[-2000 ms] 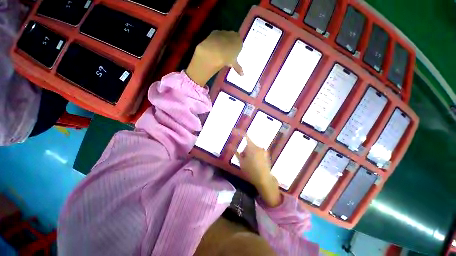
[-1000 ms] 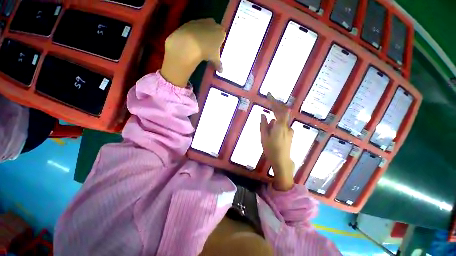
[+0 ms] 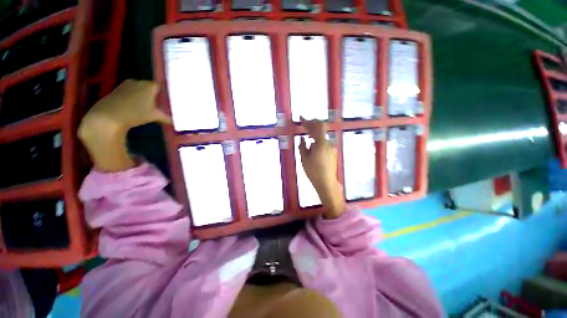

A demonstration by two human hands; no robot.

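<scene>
A red-orange phone tray (image 3: 424, 81) lies in front of me, with two rows of smartphones in its pockets. My left hand (image 3: 121, 118) is curled at the tray's left edge, its fingertips at the rim. My right hand (image 3: 321, 163) holds nothing; a finger is at the lower end of the third phone from the left in the far row (image 3: 308, 77), which shows a white page. This hand partly covers the near-row phone below. The left phones are bright white; the far-row phone with a menu list (image 3: 359, 77) and the rightmost ones look greyer.
Another tray (image 3: 404, 12) of dark-screen phones adjoins the far side. A tray of dark-screen phones (image 3: 76, 180) stands at the left. More red trays (image 3: 547, 81) show at the far right on the dark green surface (image 3: 479, 99). Blue floor (image 3: 410, 248) shows at lower right.
The view has turned, so the tray appears nearly level. My right hand has moved from the second far-row phone to the third, whose screen has changed from a menu list to white.
</scene>
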